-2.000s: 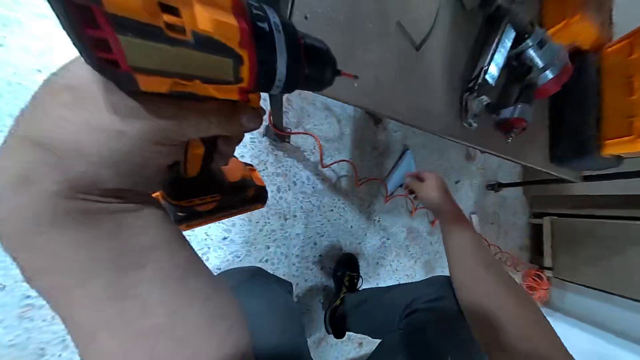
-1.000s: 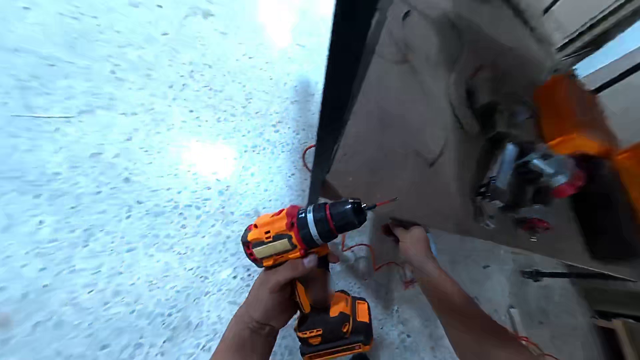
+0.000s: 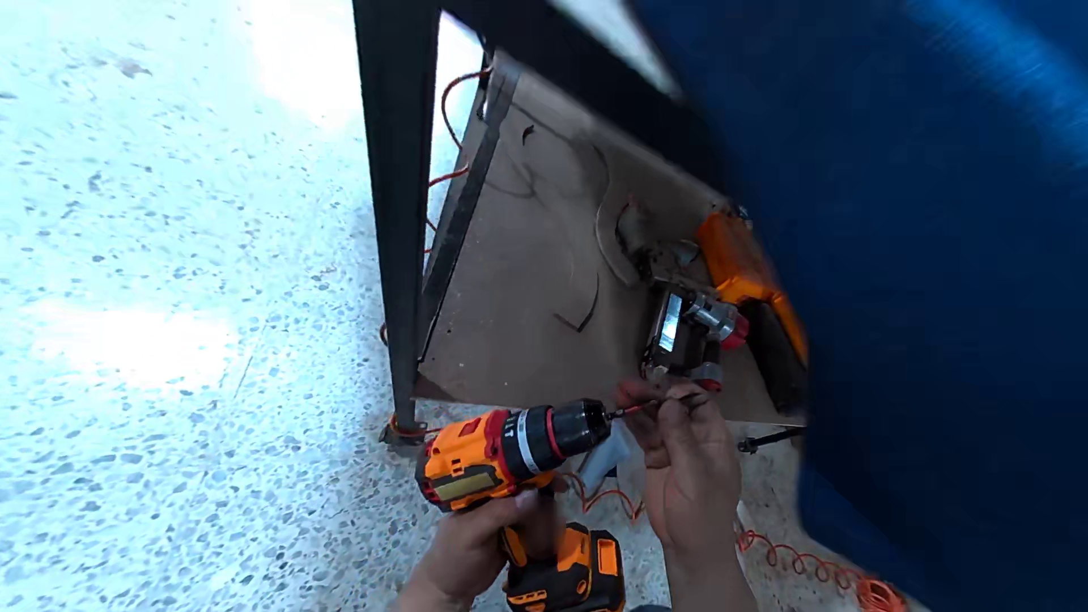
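Observation:
My left hand (image 3: 484,544) is closed around the handle of an orange and black cordless drill (image 3: 510,450), which points to the right. A thin bit with a red section (image 3: 633,410) sticks out of its black chuck. My right hand (image 3: 690,459) is at the bit's far end, thumb and fingers pinched around a small dark piece (image 3: 693,399) whose kind I cannot tell. The drill's battery (image 3: 569,586) shows below the handle.
Beyond my hands is a brown shelf board (image 3: 518,314) with a metal-bodied tool (image 3: 714,319) and an orange case (image 3: 739,263). A dark metal leg (image 3: 395,212) stands at left, a blue surface (image 3: 918,280) at right. An orange coiled hose (image 3: 799,557) lies on the floor.
My right hand has come up from low near the floor to the drill's bit. The drill stays in my left hand. The view has shifted, and a blue surface now fills the right side.

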